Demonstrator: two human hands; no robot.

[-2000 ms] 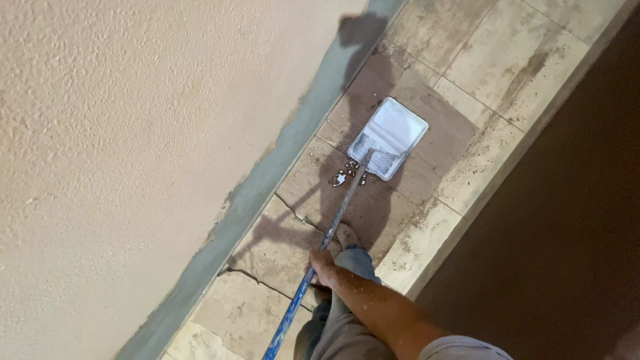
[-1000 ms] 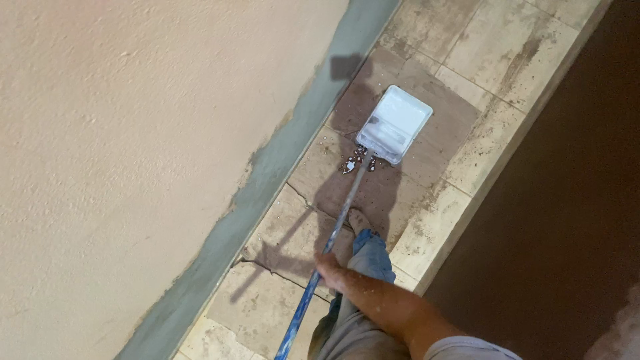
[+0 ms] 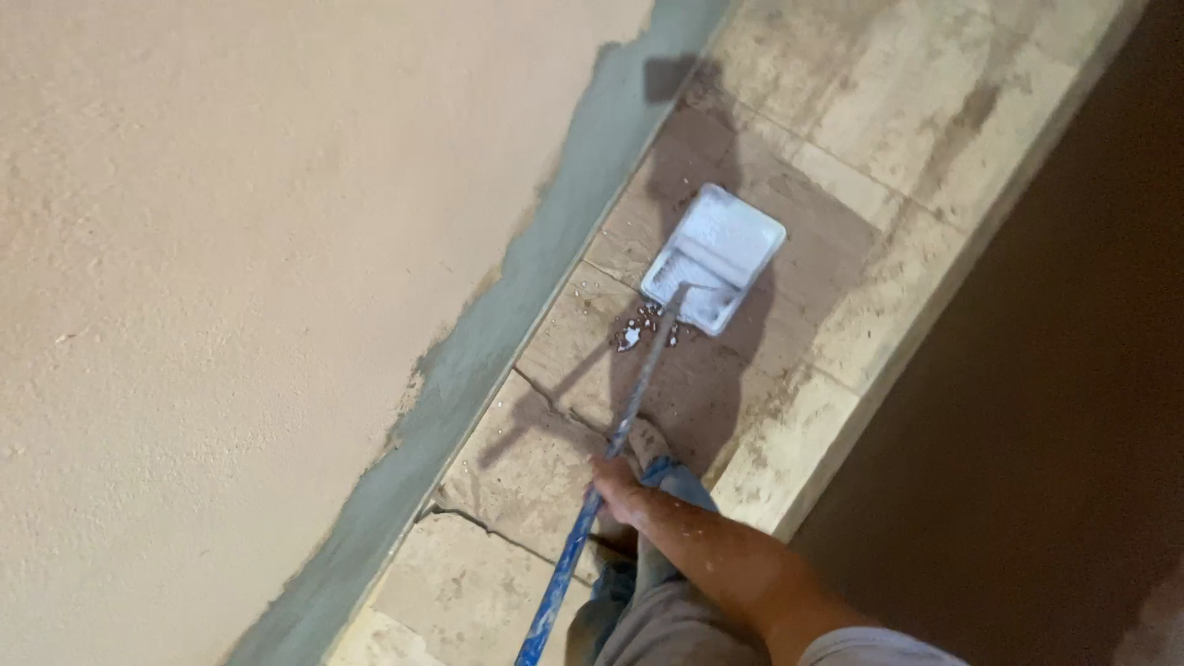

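My right hand (image 3: pixel 615 487) grips a long paint-spattered extension pole (image 3: pixel 561 583), blue on its lower part and greyish toward the far end. That far end reaches over the near part of a white-coated paint tray (image 3: pixel 737 225) lying on the tiles. A wire roller frame (image 3: pixel 700 287) shows at the pole's tip, and a whitish paint roller (image 3: pixel 713 263) seems to lie across the tray, blurred. White paint splashes (image 3: pixel 631 335) lie on the floor by the tray's near corner. My left hand is out of view.
A textured beige wall (image 3: pixel 259 231) with a grey band (image 3: pixel 481 342) along its base stands at the left. Cracked, dirty floor tiles (image 3: pixel 499 546) end at a ledge edge (image 3: pixel 860 435), with a dark area beyond. My shoe (image 3: pixel 649 442) is near the pole.
The pole's tip reaches farther over the tray than one second ago, and the wire frame shows again. My right hand keeps its hold on the pole.
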